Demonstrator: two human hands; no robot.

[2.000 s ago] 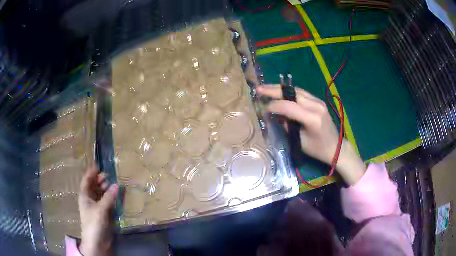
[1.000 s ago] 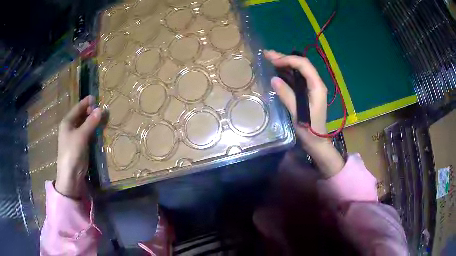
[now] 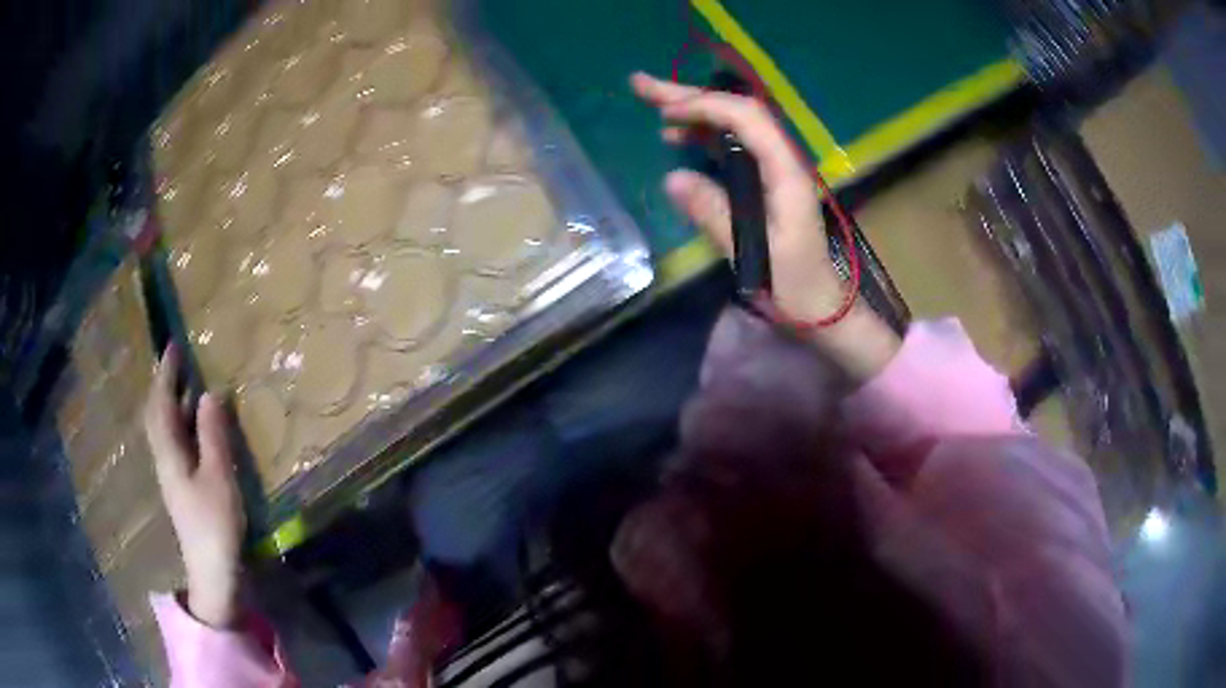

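A clear round-pocket tray [image 3: 403, 289] lies over brown cardboard at the left centre, blurred and tilted in view. Its circular wells show no speakers. My left hand [image 3: 202, 484] is beside the tray's left edge, thumb and fingers apart. Whether it touches the tray is unclear. My right hand [image 3: 787, 202] is off the tray's right side, above the mat's front edge. It holds a black test probe [image 3: 746, 215] across the palm, with index finger and thumb spread. The probe's prongs cannot be made out. A red test lead [image 3: 852, 249] loops around the right wrist.
The green mat [image 3: 592, 54] with yellow tape [image 3: 928, 114] lies behind. A slotted tray [image 3: 101, 363] is at the far left. A dark ribbed stack [image 3: 1096, 296] and a cardboard carton [image 3: 1163, 161] with a pale label stand at the right, below bench level. Clear trays show at the top right.
The view has shifted and turned, so the tray appears farther left and more tilted. The right hand has moved away from the tray's right edge, still holding the probe. The left hand remains beside the tray.
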